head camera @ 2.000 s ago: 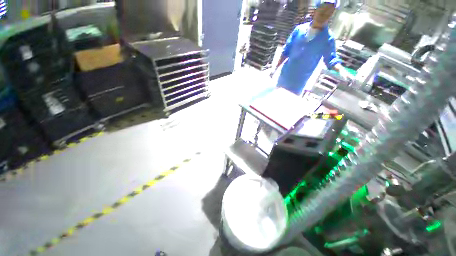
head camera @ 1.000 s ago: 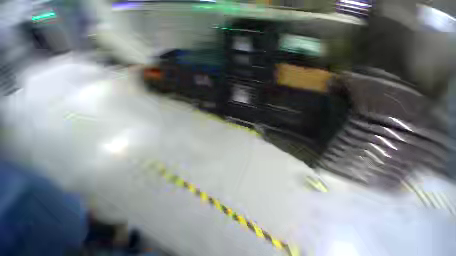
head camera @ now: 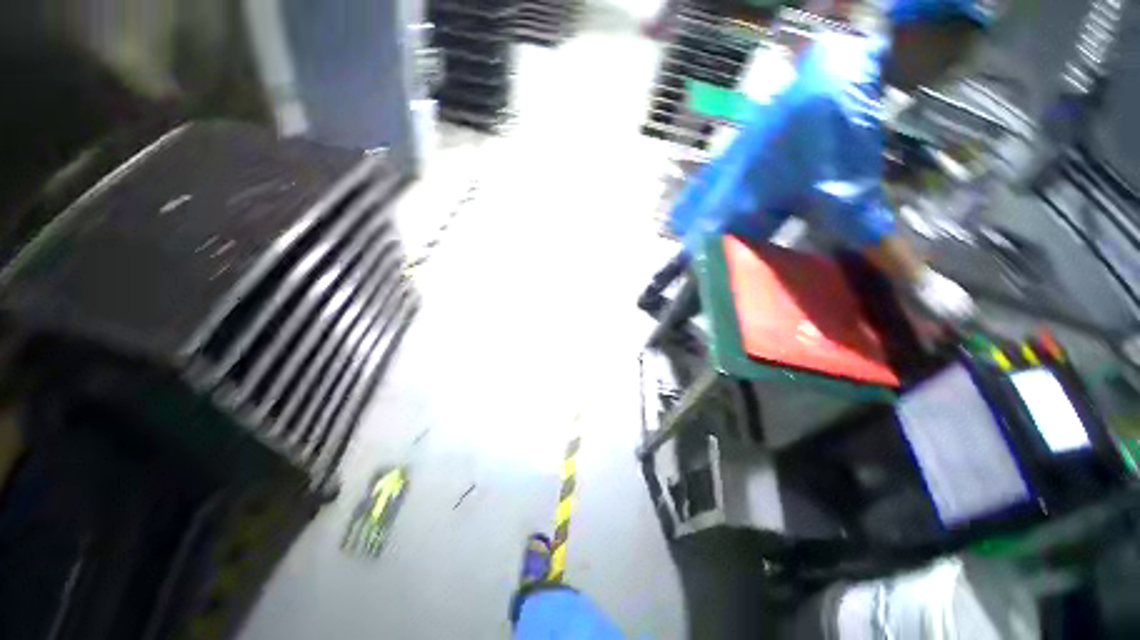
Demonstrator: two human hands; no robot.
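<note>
Neither of my hands is in the picture. Nearest in front of me on the right is a green-topped table (head camera: 721,328) with a red-orange sheet (head camera: 800,315) lying on it. Beside it is a dark machine top with a pale panel (head camera: 963,444) and a smaller white label (head camera: 1051,410). A white rounded tub (head camera: 931,606) is cut off by the bottom edge. My shoe (head camera: 538,560) and blue clothing (head camera: 565,615) show at the bottom. The picture is blurred.
A person in blue (head camera: 800,150) bends over behind the table, a white-gloved hand (head camera: 946,300) near the machine. A black slatted rack (head camera: 313,313) stands at left. Yellow-black tape (head camera: 566,500) runs along the floor, with a yellow arrow mark (head camera: 378,510) beside it. More racks stand at the back.
The view swung left, then back right and closer to the table and person. The slatted rack now looms larger at left. The red-orange sheet shows clearly now.
</note>
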